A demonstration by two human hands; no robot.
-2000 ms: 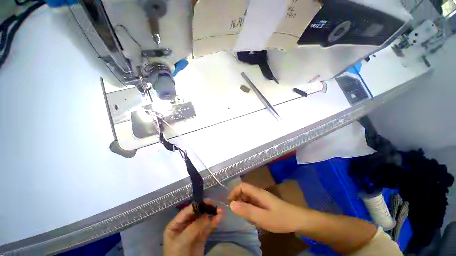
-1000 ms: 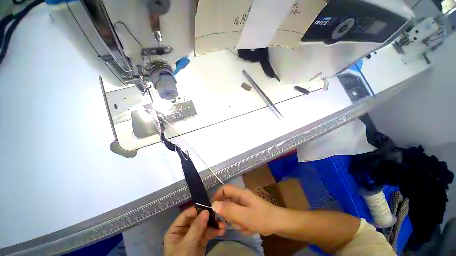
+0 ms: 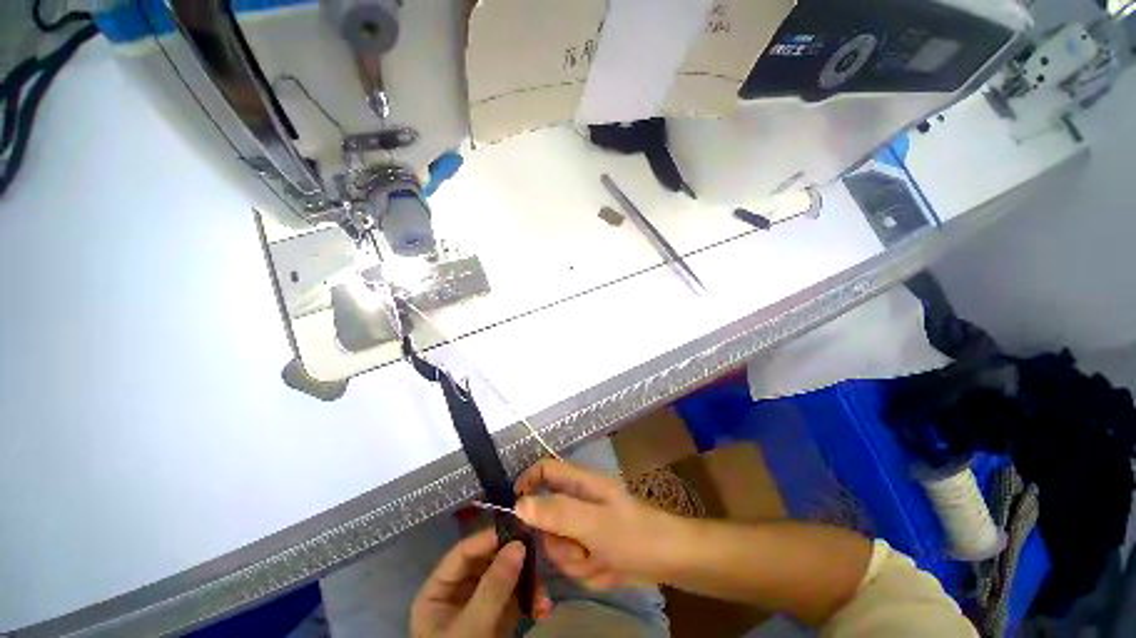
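Observation:
A black fabric strip point(image 3: 471, 430) runs from the presser foot area point(image 3: 384, 277) of the sewing machine, over the table edge, to my hands. My left hand point(image 3: 480, 586) pinches its lower part between thumb and fingers. My right hand point(image 3: 576, 521) is beside the strip, just above my left hand, with thumb and fingers pinched on a thin pale cord point(image 3: 526, 426). The cord runs up to the foot, and a short piece sticks out left across the strip. Fine pale thread curls lie on the strip near the table edge.
Tweezers point(image 3: 652, 233) and a black fabric scrap point(image 3: 642, 147) lie on the machine bed. Pattern cards point(image 3: 530, 69) stand against the machine head. Below the ruler-marked edge point(image 3: 648, 380) are an open carton point(image 3: 735, 489) with coiled cord, blue crates, a white cone point(image 3: 965, 514) and a dark fabric heap point(image 3: 1059, 436).
My right hand has moved left from apart to beside the strip, bringing the pale cord across it. My left hand has moved slightly lower, and the strip hangs straighter and flatter.

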